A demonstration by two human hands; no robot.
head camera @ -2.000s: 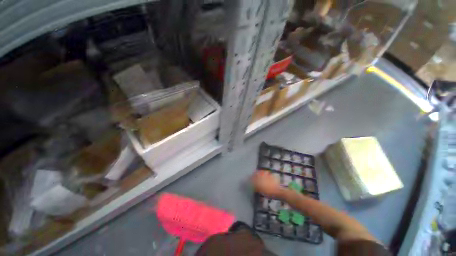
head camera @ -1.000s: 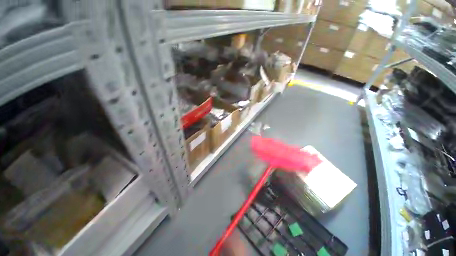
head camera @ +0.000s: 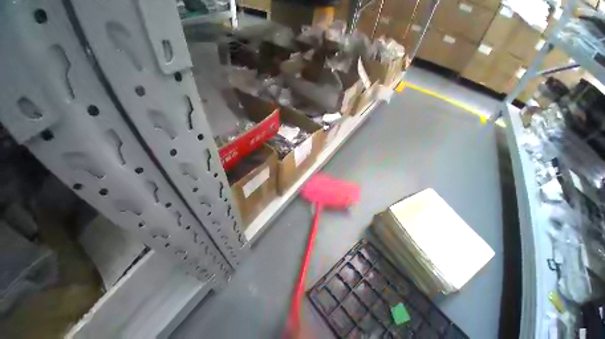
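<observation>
A pink-red broom head [head camera: 332, 191] is at the floor beside the left rack's bottom edge. Its thin red handle [head camera: 306, 255] runs down to the bottom edge of the picture. A blurred reddish patch at the handle's lower end may be part of a hand; I cannot tell which hand. No other part of my hands shows. A black compartment tray [head camera: 361, 286] lies on the floor right of the handle, cut off by the bottom edge, with a green piece [head camera: 400, 314] in it. A pale yellow-tan block [head camera: 434, 242] lies against or close to the tray's upper right side.
A perforated grey rack upright [head camera: 142, 142] stands close on the left. Open cardboard boxes [head camera: 257, 189], one with a red flap [head camera: 249, 140], line the bottom shelf. The right rack [head camera: 529, 225] holds bagged parts. Stacked cartons [head camera: 458, 40] and yellow floor tape [head camera: 446, 99] are at the aisle's end.
The arm that reached over the tray is gone from view. The broom head has moved from near the tray and block towards the left rack. The view has turned up the aisle.
</observation>
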